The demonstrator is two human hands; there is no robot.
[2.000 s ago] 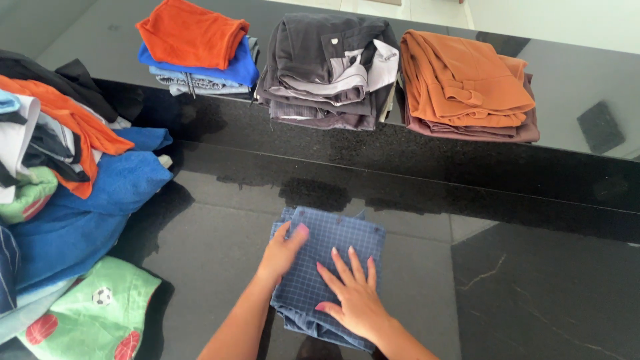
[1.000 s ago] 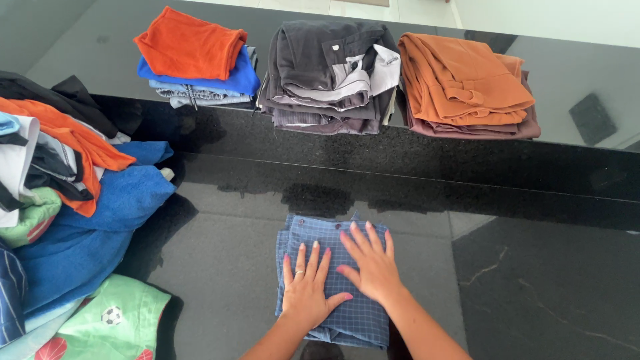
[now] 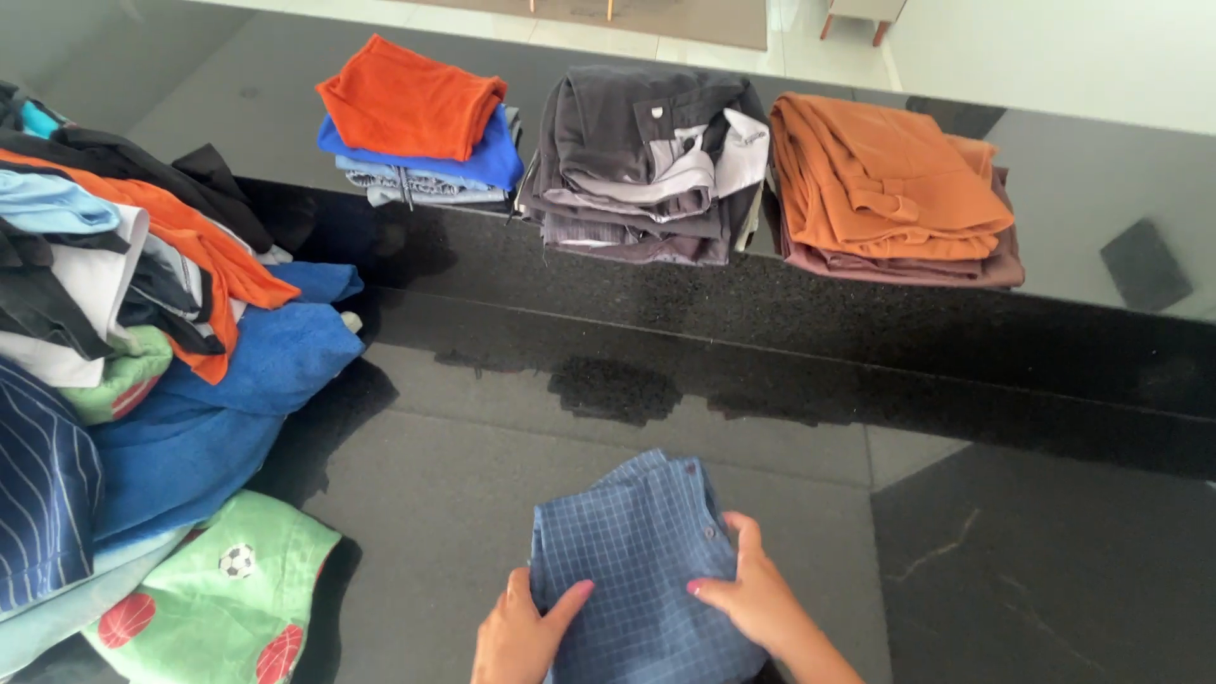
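A folded blue checked garment (image 3: 636, 570) with small buttons is at the lower middle of the head view, over the dark glossy surface. My left hand (image 3: 532, 622) grips its left side, thumb on top and fingers around the edge. On the right side, my right hand (image 3: 760, 594) holds it the same way, thumb over the cloth. The garment's lower end runs out of the frame, and the fingers beneath it are hidden.
On the raised ledge stand folded stacks topped by orange-red cloth (image 3: 413, 100), dark grey clothing (image 3: 608, 133) and rust-orange clothing (image 3: 883, 180). A loose heap with a blue fleece cloth (image 3: 209, 427) and green ball-print fabric (image 3: 228, 589) lies at left.
Both hands lay flat on the checked garment a second ago; now they grip its opposite sides.
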